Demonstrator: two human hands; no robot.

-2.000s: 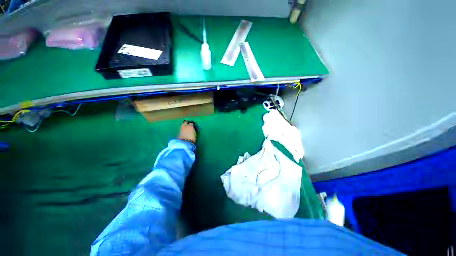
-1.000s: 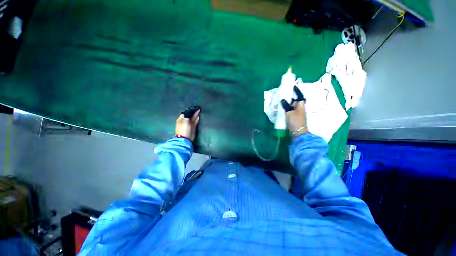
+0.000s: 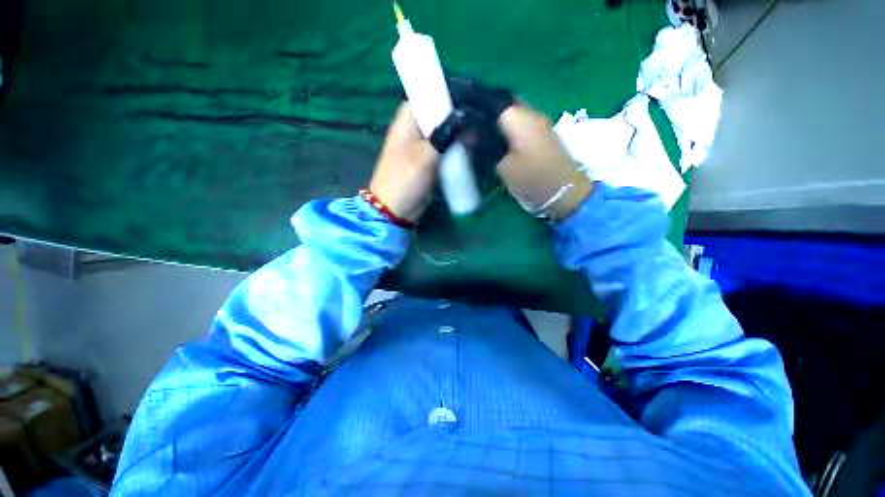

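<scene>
A white cylinder tool (image 3: 423,78) with a yellowish tip points up and slightly left, above the green bench mat. My left hand (image 3: 406,160) is around its middle from the left side. My right hand (image 3: 529,150) meets my left hand from the right, its black-covered fingers blurred beside the tool. The black finger cots (image 3: 480,121) of both hands overlap, so which fingers press on the tool is partly hidden. The lower white end of the tool shows below the fingers. A thin pale line curves on the mat below.
Crumpled white cloth (image 3: 631,146) lies at the bench's right side, with a silvery reel (image 3: 693,12) behind it. The green bench mat (image 3: 243,175) extends left, its front edge near my body. A cardboard box (image 3: 41,408) stands at lower left.
The white tool has moved left from the cloth to the front of my body. My left hand has come up to it, and both hands are now together. The view has tilted down.
</scene>
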